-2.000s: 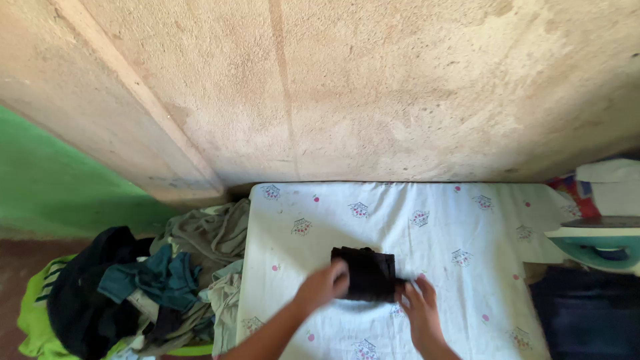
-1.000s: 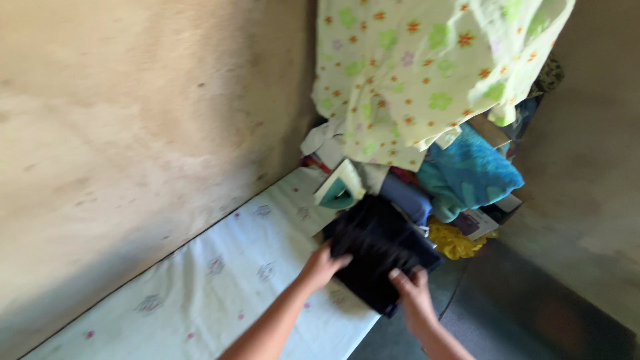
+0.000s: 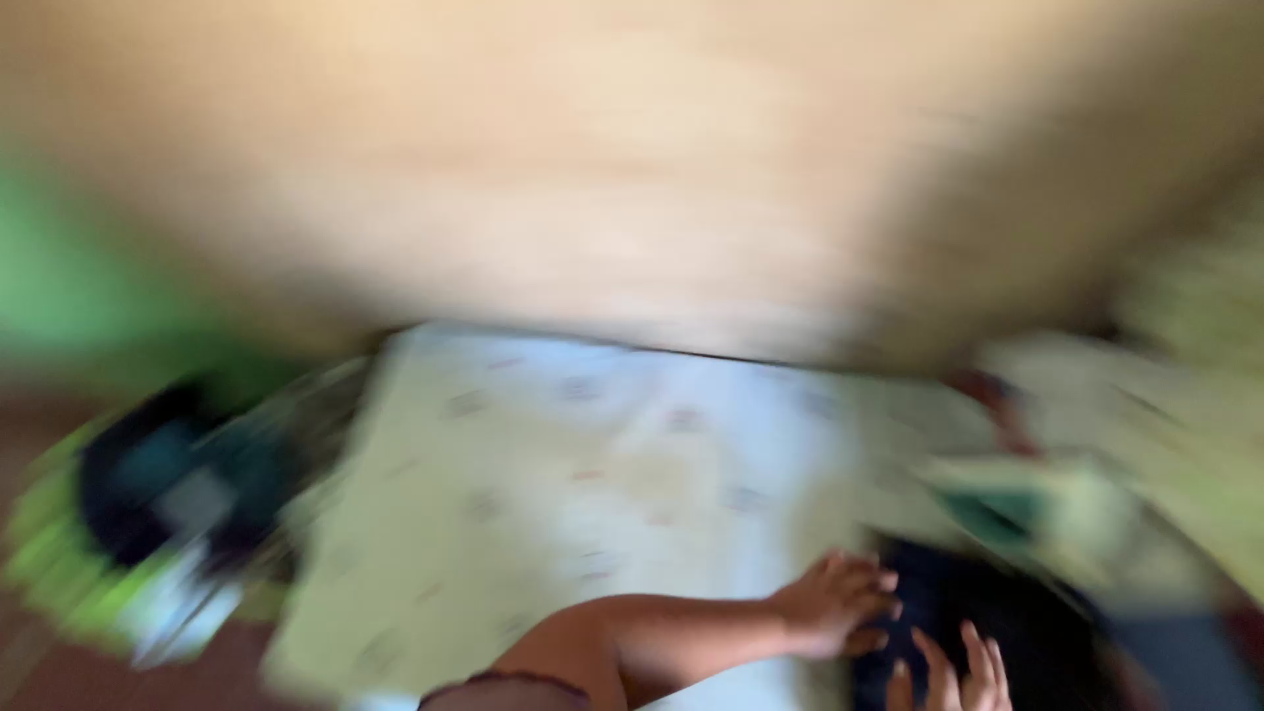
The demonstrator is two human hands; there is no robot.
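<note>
My left hand (image 3: 839,604) reaches across to the lower right, its fingers spread at the left edge of the dark folded clothes (image 3: 1027,632). Beside it at the bottom edge, my right hand (image 3: 953,676) has its fingers apart over the same dark cloth. Both hands are blurred, and neither is seen gripping anything. The dark clothes lie at the right end of the padded surface covered in pale printed cloth (image 3: 592,494). A white and green clothes iron (image 3: 997,504) stands just behind them.
A pile of mixed clothes (image 3: 197,494) in dark, teal and lime green lies at the left. The wall (image 3: 632,178) rises along the back edge. Pale patterned cloth (image 3: 1205,395) and other blurred items are at the far right.
The small black folded cloth was mid-surface two seconds ago, then both hands were on black cloth atop the dark pile. The hands now have their fingers apart there. The view has swung left again.
</note>
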